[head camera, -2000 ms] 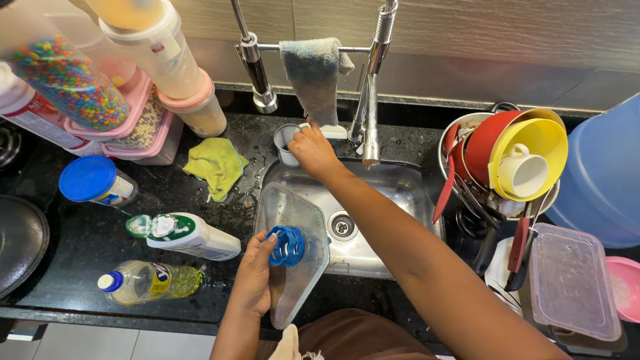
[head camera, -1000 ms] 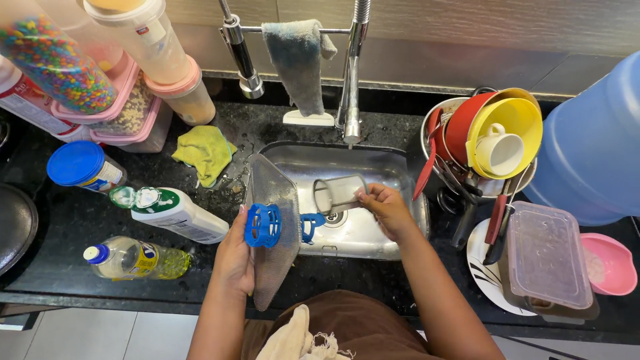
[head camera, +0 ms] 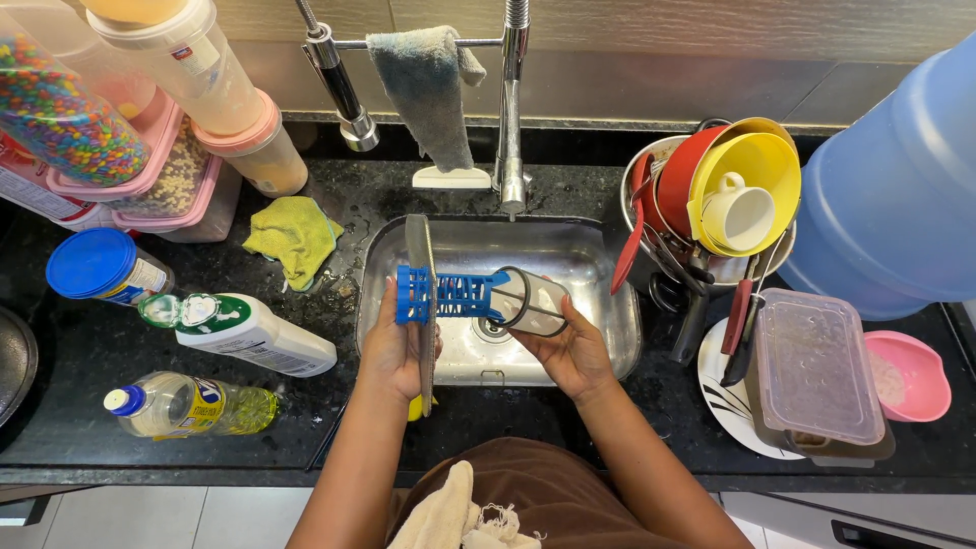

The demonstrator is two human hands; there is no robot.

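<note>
Over the stainless steel sink (head camera: 564, 244), my left hand (head camera: 389, 343) grips a flat panel (head camera: 422, 236), seen nearly edge-on, with a blue slotted plastic piece (head camera: 461, 296) passing through it. My right hand (head camera: 568, 347) holds a cylindrical mesh filter (head camera: 537, 301) with a dark rim and ribs. The rim of the filter meets the right end of the blue piece; whether they are joined cannot be told. A small yellow thing (head camera: 415, 408) shows beside the panel's lower end, mostly hidden.
Left of the sink lie a yellow cloth (head camera: 293, 236), a white bottle (head camera: 255, 335), a clear bottle (head camera: 198, 404) and a blue-lidded tub (head camera: 91, 263). Right are a bowl of stacked dishes (head camera: 633, 175), a lidded plastic box (head camera: 820, 366) and a pink bowl (head camera: 915, 374). A faucet (head camera: 512, 152) stands behind.
My right hand, at the sink's back left two seconds ago, has come to the front right with the filter. The panel has turned edge-on, and the filter now meets the blue piece.
</note>
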